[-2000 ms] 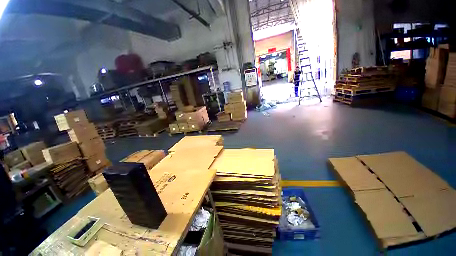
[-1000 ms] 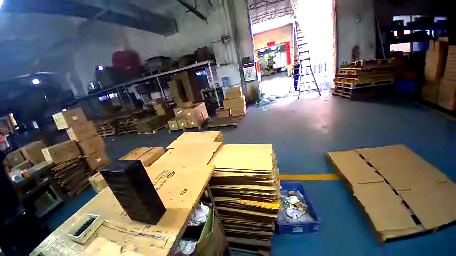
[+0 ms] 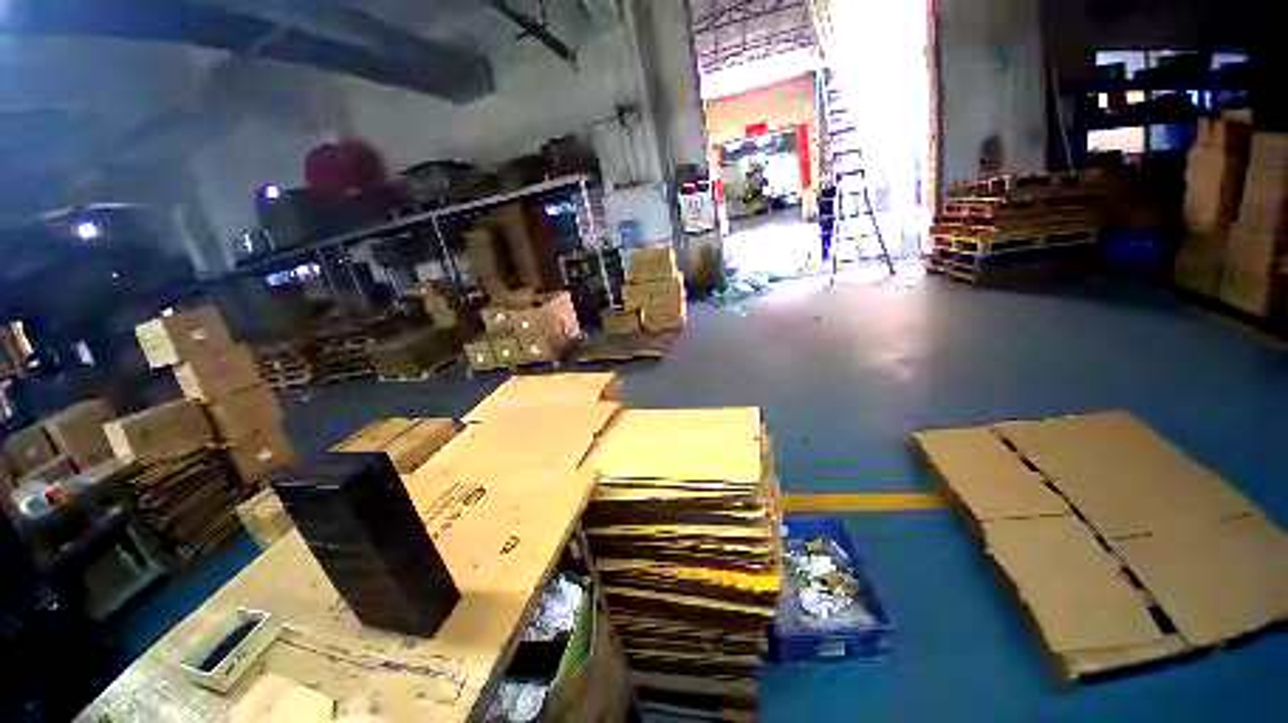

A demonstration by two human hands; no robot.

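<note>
Neither of my hands is in the picture. Nearest in front stands a bench with a tan cardboard cover that has dark print. A tall black box or stack of boxes stands upright on it. A small pale tray with dark contents lies at the bench's near left. A pale flat piece lies beside the tray, cut off by the bottom edge.
A tall stack of flattened cartons stands at the bench's right. A blue crate with whitish scrap is beside it. An open waste carton is under the bench edge. Flat cardboard lies on the floor at right. Pallets and a stepladder stand behind.
The view has shifted slightly, so the bench and the things on it sit a little further left and higher in the picture. Nothing on the bench has visibly moved.
</note>
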